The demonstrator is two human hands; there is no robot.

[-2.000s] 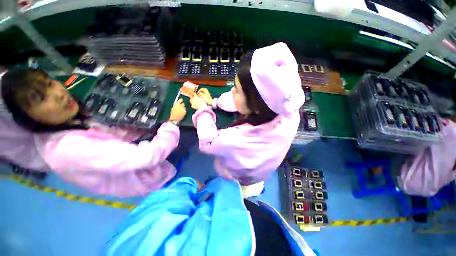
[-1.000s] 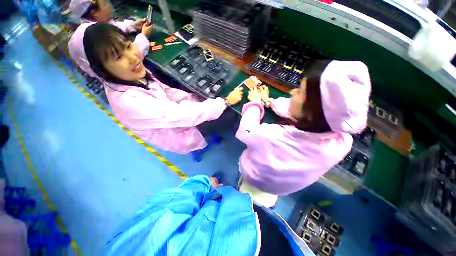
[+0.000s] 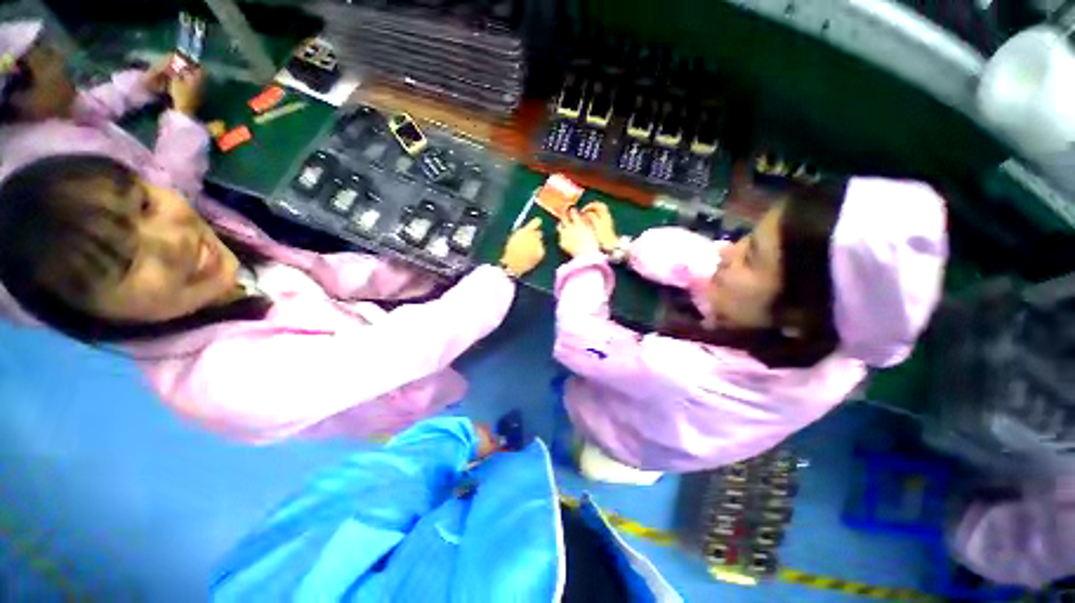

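Note:
My left hand (image 3: 486, 441) shows small at the end of my blue sleeve, low in the centre; a small dark shape (image 3: 509, 429) is beside its fingers, and I cannot tell whether it is held. My right hand is not in view. In front, a red-orange card (image 3: 559, 194) is in the hands of a person in pink over the green bench. A thin pale stick (image 3: 527, 212) is beside it, near another person's hand. A clear tray of part-built phones (image 3: 389, 189) lies left of the card.
Two people in pink coats stand close ahead; another is at far left. Keypad phones (image 3: 637, 136) stand in rows behind the card. Stacked trays (image 3: 430, 59) are at the back. Two red cards (image 3: 233, 138) lie on the left bench. A phone tray (image 3: 749, 518) is low right.
The view swung left, then partly back right. My left hand now shows with a dark shape beside it. The pink-coated person still holds the red-orange card.

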